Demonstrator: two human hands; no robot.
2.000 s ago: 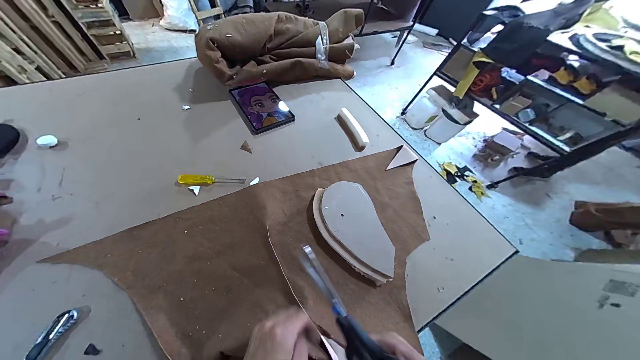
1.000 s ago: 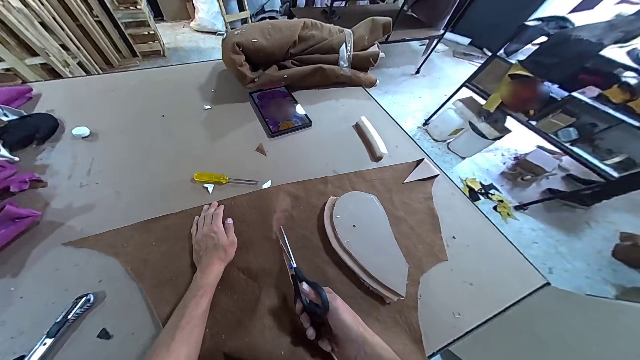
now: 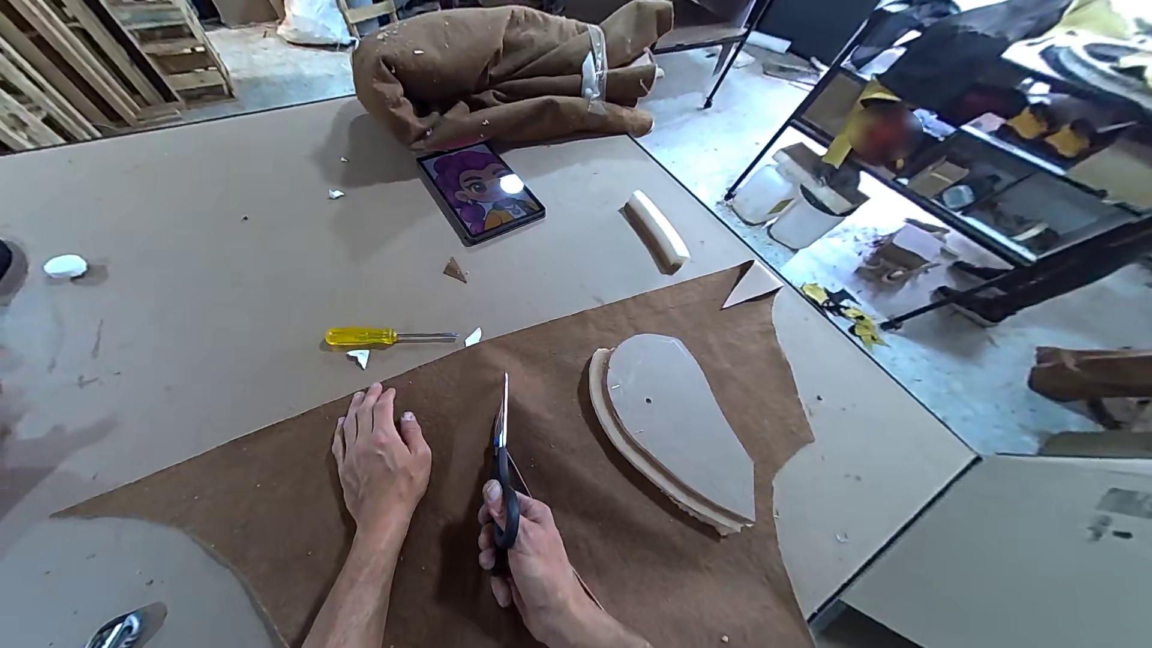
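Note:
A brown sheet of leather-like material (image 3: 432,504) lies over the near part of the table. My left hand (image 3: 382,459) rests flat on it near its far edge, fingers slightly apart, holding nothing. My right hand (image 3: 531,540) grips black-handled scissors (image 3: 504,477), whose blades point away from me over the sheet and look nearly closed. A cut line in the sheet shows beside the scissors and partly under my right hand. Right of the scissors, a rounded grey template (image 3: 679,418) sits on a thicker curved piece (image 3: 630,441) with a ragged near end.
Beyond the sheet lie a yellow-handled screwdriver (image 3: 362,337), a framed picture or tablet (image 3: 481,191), a curved pale strip (image 3: 659,229) and a bundle of brown material (image 3: 504,76). A metal tool (image 3: 121,630) is at near left. A cluttered shelf (image 3: 954,171) stands beyond the table's right edge.
Two seconds ago both hands were together at the near edge around the scissors. My left hand has since moved out onto the sheet. The scissors, open a second ago, have nearly closed.

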